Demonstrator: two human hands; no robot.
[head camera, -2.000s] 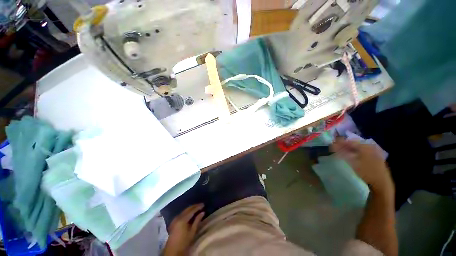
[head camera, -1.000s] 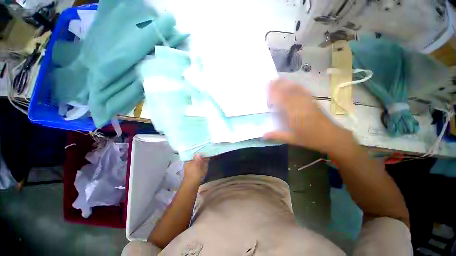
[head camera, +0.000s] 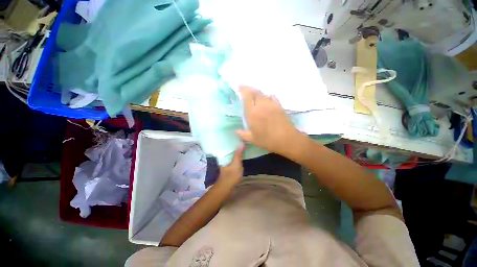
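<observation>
Pale green cut panels (head camera: 206, 112) with white sheets lie at the table's front edge, partly washed out by glare. My left hand (head camera: 231, 169) grips their lower front corner. My right hand (head camera: 267, 120) is on the panels' right side, fingers partly bent and blurred; whether it grips them I cannot tell. A large white sheet (head camera: 272, 68) lies behind it on the table. Darker sea-green pieces (head camera: 141, 57) are heaped at the left, over the blue basket (head camera: 42, 91). A tied green bundle (head camera: 410, 86) lies right of the yellow-tan strip (head camera: 365, 78).
The sewing machine (head camera: 408, 21) stands at the back right. A white bin (head camera: 141, 187) with white pieces is below the table edge, beside a dark red crate (head camera: 65, 193) holding whitish crumpled material. A red basket (head camera: 361, 158) is under the right table edge.
My right hand came from the far right to the panels and moved further left. My left hand rose from my lap to the panels' corner. The panels' left part is now gathered narrower.
</observation>
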